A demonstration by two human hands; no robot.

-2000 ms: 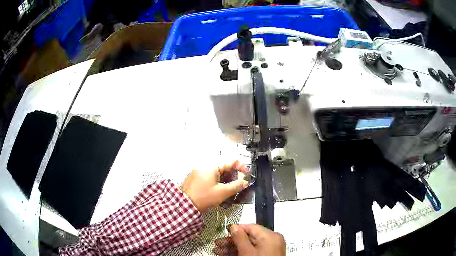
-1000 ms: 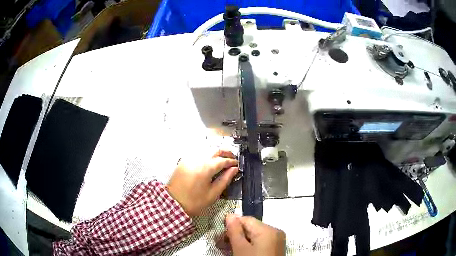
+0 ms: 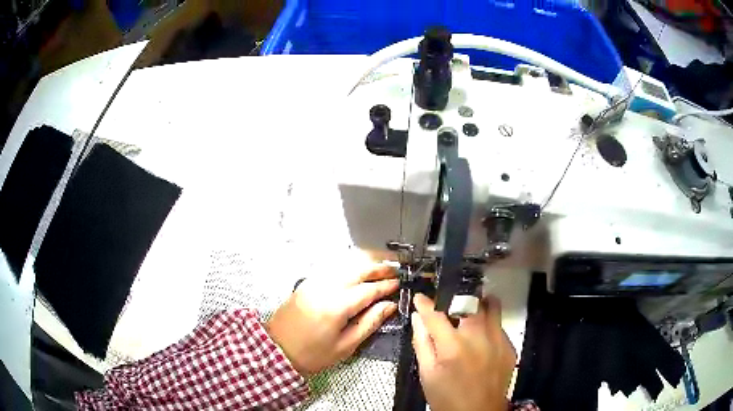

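A see-through grey mesh panel [image 3: 354,387] lies on the white table under my left wrist and reaches to the needle area. A narrow black strip [image 3: 407,377] runs toward me from the presser foot [image 3: 407,277]. My left hand [image 3: 333,317] lies flat left of the foot, fingertips close to it, pressing on the mesh. My right hand [image 3: 462,353] is just right of the strip, index fingertip near the foot; whether it pinches the strip is unclear. The curved black guide [image 3: 458,217] stands before the needle head.
Two dark mesh stacks [image 3: 108,241] lie at the left. A bundle of black strips [image 3: 595,353] hangs at the right below the display panel [image 3: 651,278]. A white roller [image 3: 464,305] sits beside my right fingers. A blue crate [image 3: 450,24] is behind the machine.
My right hand has moved up from the table's front edge to beside the foot. My left hand stays left of the foot, its fingers flatter. The camera view has shifted closer to the machine.
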